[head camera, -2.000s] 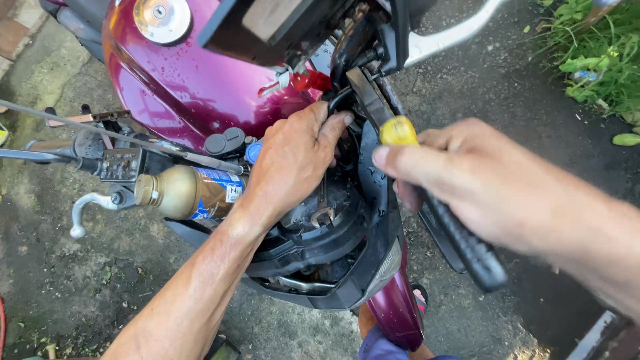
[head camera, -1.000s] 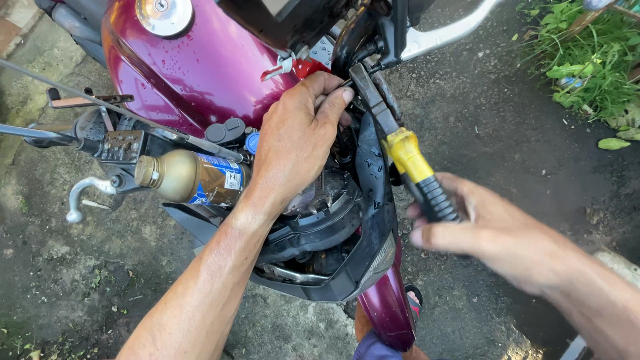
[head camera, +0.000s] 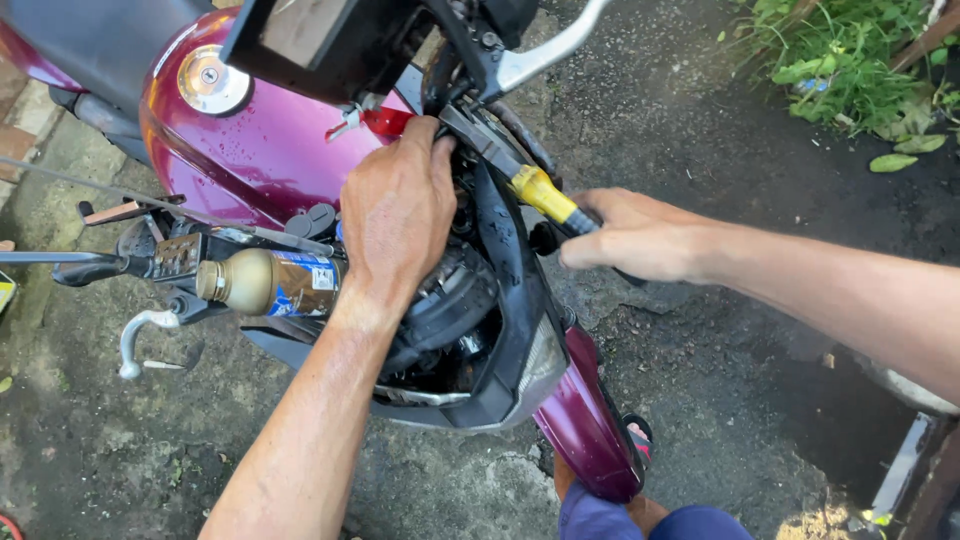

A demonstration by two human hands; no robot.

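My right hand (head camera: 637, 232) grips the yellow and black handles of a pair of pliers (head camera: 536, 187). The metal jaws point up and left, beside the handlebar area of a motorcycle. Close to the jaws, the fingertips of my left hand (head camera: 401, 202) pinch a thin dark piece, perhaps a cable; whether the jaws bite on it cannot be told. Below both hands lies the opened front of the motorcycle, with a black headlight housing (head camera: 450, 307) and a dark fairing (head camera: 510, 262). A red part (head camera: 386, 120) shows just above my left fingers.
A capped bottle (head camera: 251, 281) lies across the handlebar side, left of my left wrist. Brake lever (head camera: 551, 56) juts out at the top; another lever (head camera: 146, 326) is at left. The purple tank (head camera: 300, 150) and front fender (head camera: 592, 412) flank the work. A person's leg (head camera: 600, 514) is at the bottom.
My right hand, low on the handles one second ago, has come up and nearer the pliers' yellow part. My left hand stays at the same place by the jaws.
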